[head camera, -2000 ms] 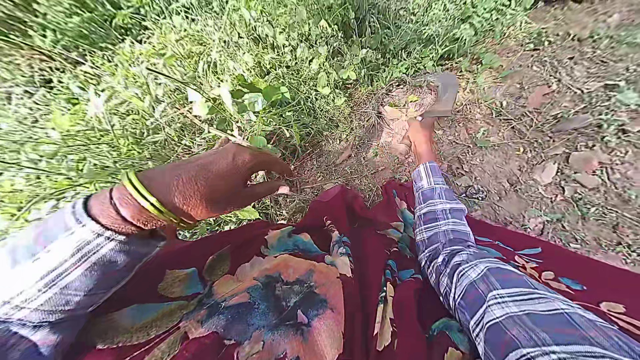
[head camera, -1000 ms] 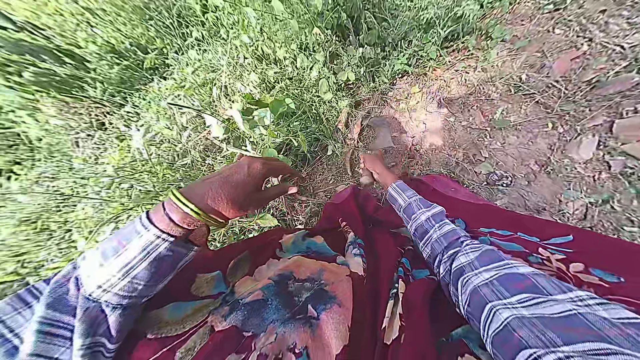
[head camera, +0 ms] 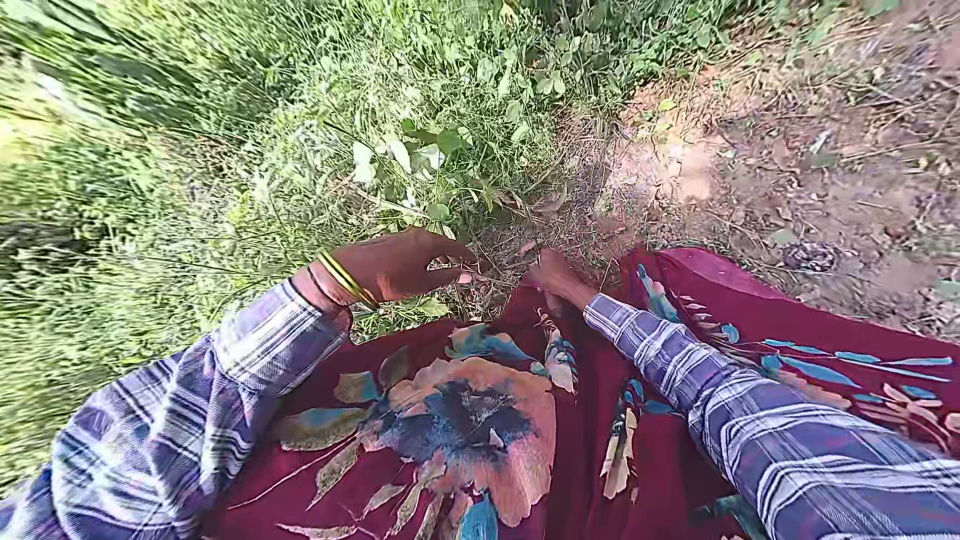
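Observation:
My left hand [head camera: 416, 266], with yellow bangles at the wrist, hovers over the edge of the green grass [head camera: 300, 172], its thumb and fingers curved towards each other. Thin stems pass by its fingertips; whether it grips them is unclear. Just to its right, low over dry stalks [head camera: 540, 217], is my right hand [head camera: 559, 277], with bent fingers near the hem of the maroon floral cloth [head camera: 570, 450]. What the right hand holds is hidden or blurred; the flat-bladed tool from the earlier frames cannot be made out.
Broad-leaved weeds [head camera: 431, 154] stand just beyond my left hand. Bare soil with dry litter [head camera: 862, 172] lies to the right, with a small dark coil-like clump [head camera: 810, 256] on it. The floral cloth spreads across my lap and onto the ground at right.
My right hand, earlier farther out on the soil with a flat-bladed tool, has come back close to my left hand. The left hand stays beside the weeds, fingers still curved.

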